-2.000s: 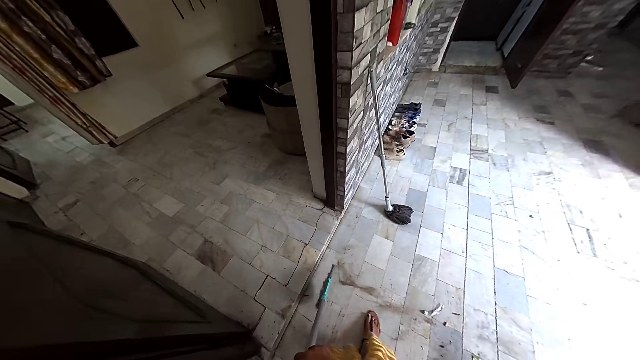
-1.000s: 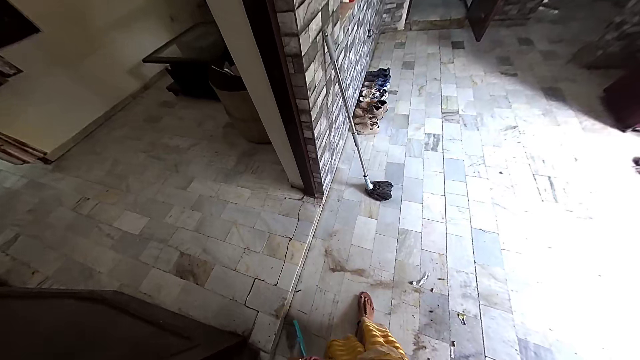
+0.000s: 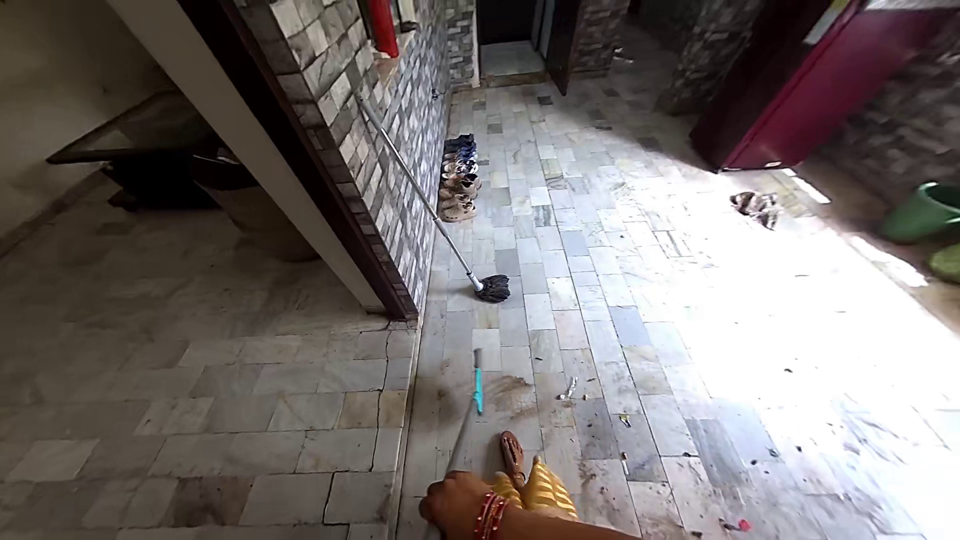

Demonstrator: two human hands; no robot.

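Observation:
My right hand [image 3: 457,501], with red bangles at the wrist, is at the bottom centre, closed around the grey pole of a long-handled floor squeegee [image 3: 478,390]. The squeegee's turquoise head, seen nearly edge-on, is on the tiles ahead of the hand, beside a brown dirt smear [image 3: 514,394]. My left hand is out of view. Further off, a string mop [image 3: 493,289] with dark strands stands on the floor, its metal handle tilted against the brick-patterned wall. Bits of litter [image 3: 572,387] lie on the tiles right of the squeegee.
Several shoes [image 3: 459,180] line the wall, and another pair [image 3: 756,207] lies at the right. A dark red cabinet-like object [image 3: 795,97] and a green bucket [image 3: 926,213] are beyond. A raised tiled ledge [image 3: 409,420] runs along the left. My sandalled foot [image 3: 512,452] is near the squeegee.
My right hand and more of the squeegee have come into view; one second ago only part of its turquoise head showed at the bottom edge. The view has shifted to the right.

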